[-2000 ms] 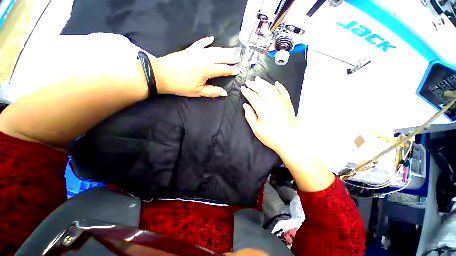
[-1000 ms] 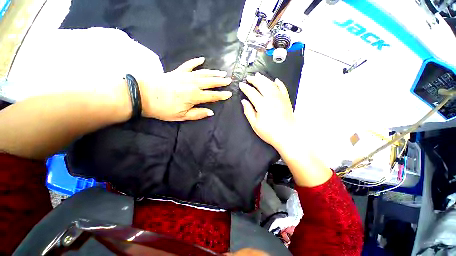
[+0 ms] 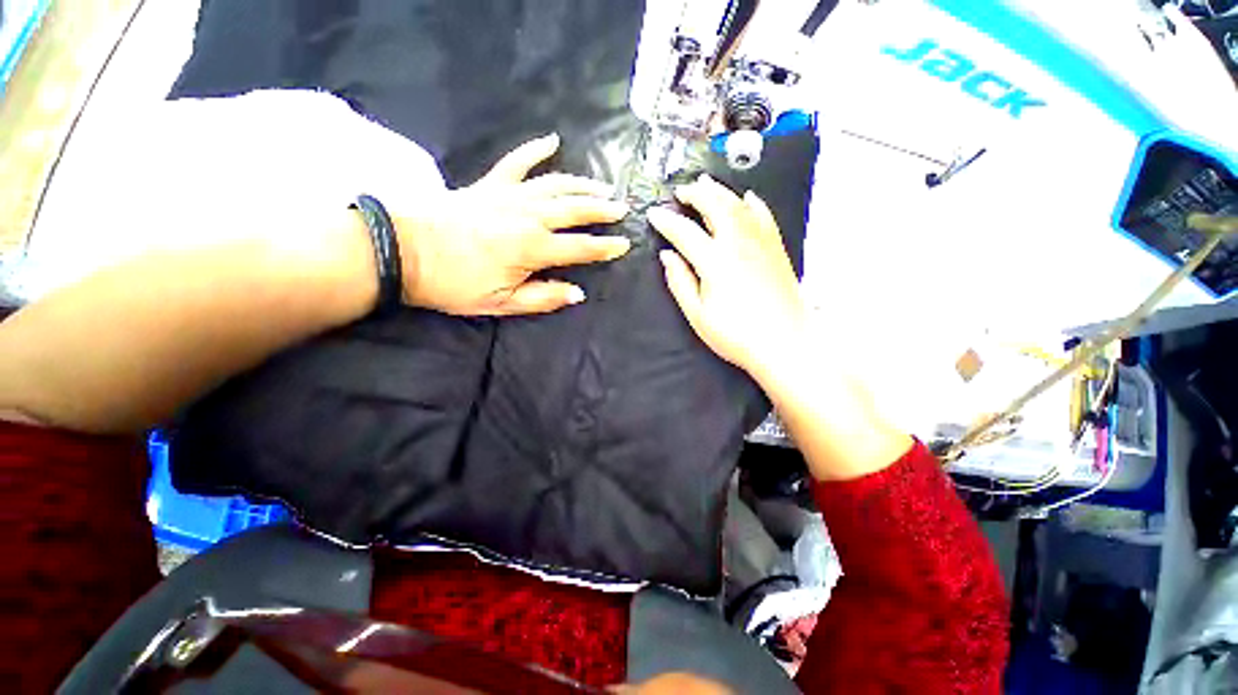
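A large black padded garment panel (image 3: 543, 407) lies under the machine's presser foot (image 3: 661, 152) and hangs over the front edge onto my lap, with a pale raw lower edge. My left hand (image 3: 509, 245) lies flat on the panel, left of the foot, fingers spread. My right hand (image 3: 726, 272) lies on the panel just right of and in front of the foot, fingers spread. Neither hand is closed on the cloth. The white sewing machine head (image 3: 978, 149) shows "JACK" lettering. The needle tip is too small and bright to tell.
A thread tension dial (image 3: 747, 116) sits above the foot. A control panel (image 3: 1181, 204) is at the right. A small tray with cords (image 3: 1093, 435) is at the right table edge. A blue crate (image 3: 204, 513) is below left. A tan sheet (image 3: 75, 95) lies far left.
My left hand first moved back towards me from beside the foot, then slightly away again. My right hand stays near the foot. The panel's lower edge hangs a little lower on my lap.
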